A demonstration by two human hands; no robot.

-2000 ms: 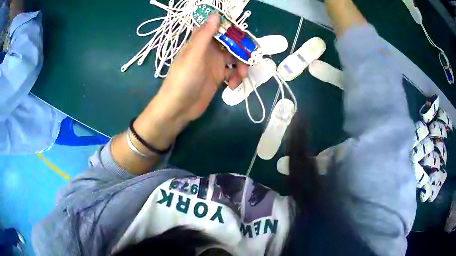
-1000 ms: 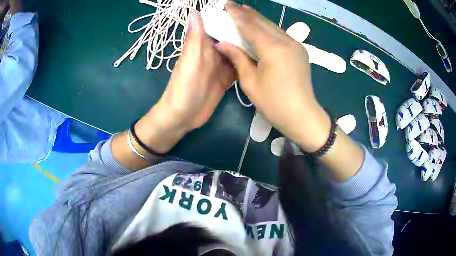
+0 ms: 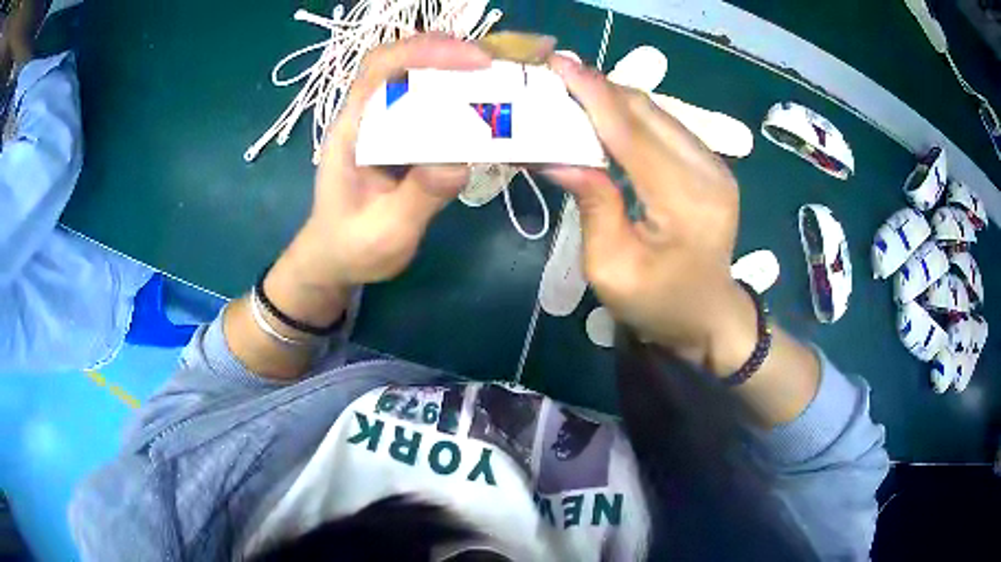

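Note:
A white device body point(image 3: 434, 126) with a small red-blue print is held up between both hands, its flat long edge toward me. My left hand point(image 3: 373, 198) grips its left end. My right hand point(image 3: 664, 209) grips its right end. An amber-brown part point(image 3: 516, 46) shows at its far edge. A thin cord loop point(image 3: 527, 209) hangs below the device. The inside of the device is hidden from view.
A heap of off-white wrist straps point(image 3: 329, 66) lies at the back left. Several flat covers point(image 3: 713, 126) lie behind and right. Two open body halves point(image 3: 825, 263) stand further right, beside a pile of body halves point(image 3: 922, 274). A person's sleeve point(image 3: 55, 220) is at far left.
Two seconds ago the open shell was in my left hand, with blue battery visible. My right hand has since joined it, and the device is now turned lengthwise across my view, its printed side showing.

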